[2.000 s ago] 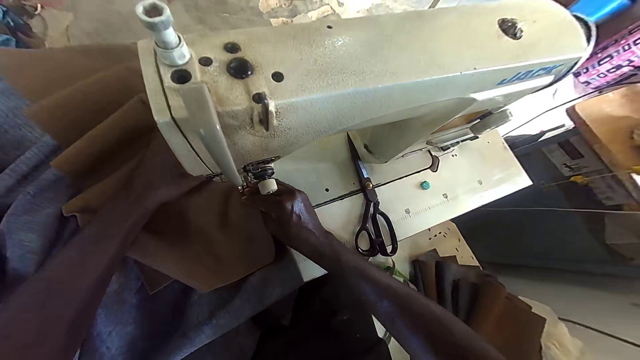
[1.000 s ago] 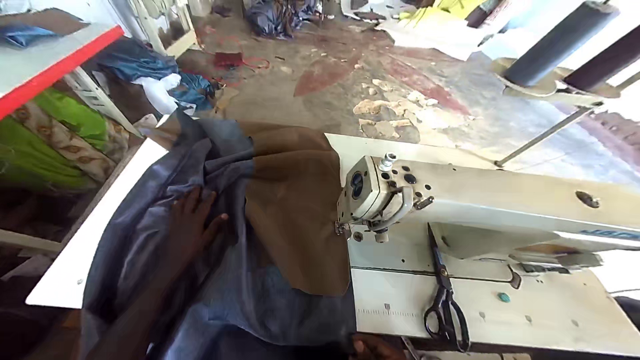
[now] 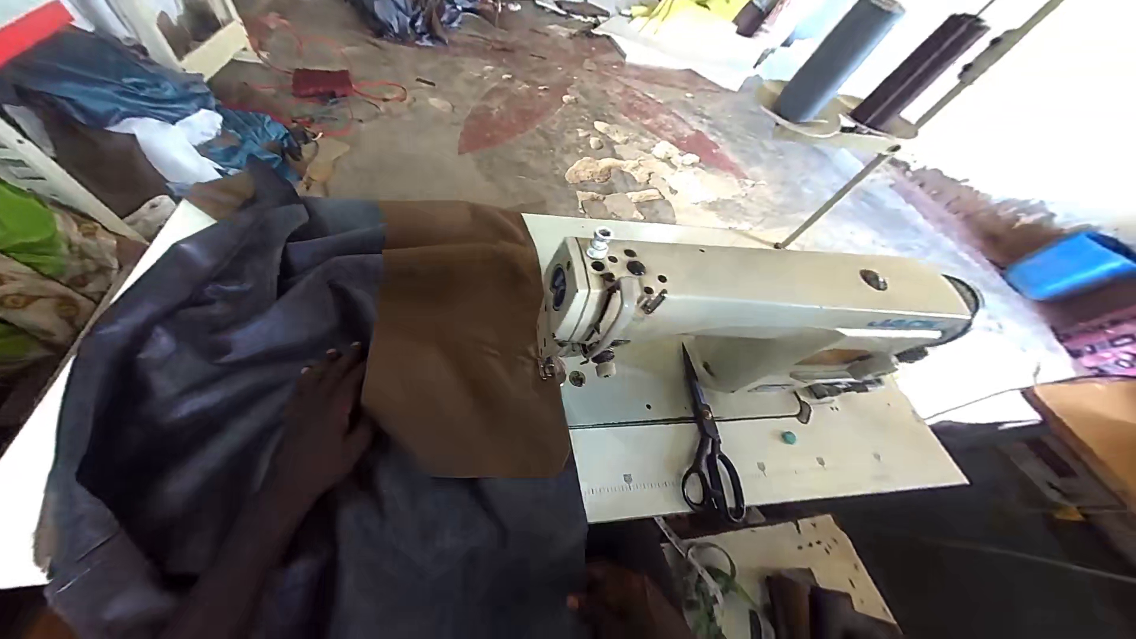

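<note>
My left hand [image 3: 328, 417] lies flat with fingers apart on dark grey-blue fabric [image 3: 453, 550], beside a brown fabric piece [image 3: 461, 373]. The brown piece reaches under the needle area of a white Jack sewing machine [image 3: 754, 288]. At the bottom, my right hand [image 3: 626, 599] is by the dark fabric's front edge, partly cut off and in shadow; whether it grips the cloth cannot be told. Black-handled fabric scissors [image 3: 707, 435] rest closed on the machine bed, right of the needle. A small green round object [image 3: 788, 437] sits farther right.
Two thread cones [image 3: 839, 58] stand on a holder behind the machine. Below the table's front edge is a tray [image 3: 821, 550] with brown pieces and a tape measure. Cloth heaps [image 3: 151, 106] lie at left, a blue container [image 3: 1069, 264] at far right.
Two seconds ago both hands were near the needle; my left hand now lies on the dark cloth to the left and my right hand is at the front edge. The view has swung and widened.
</note>
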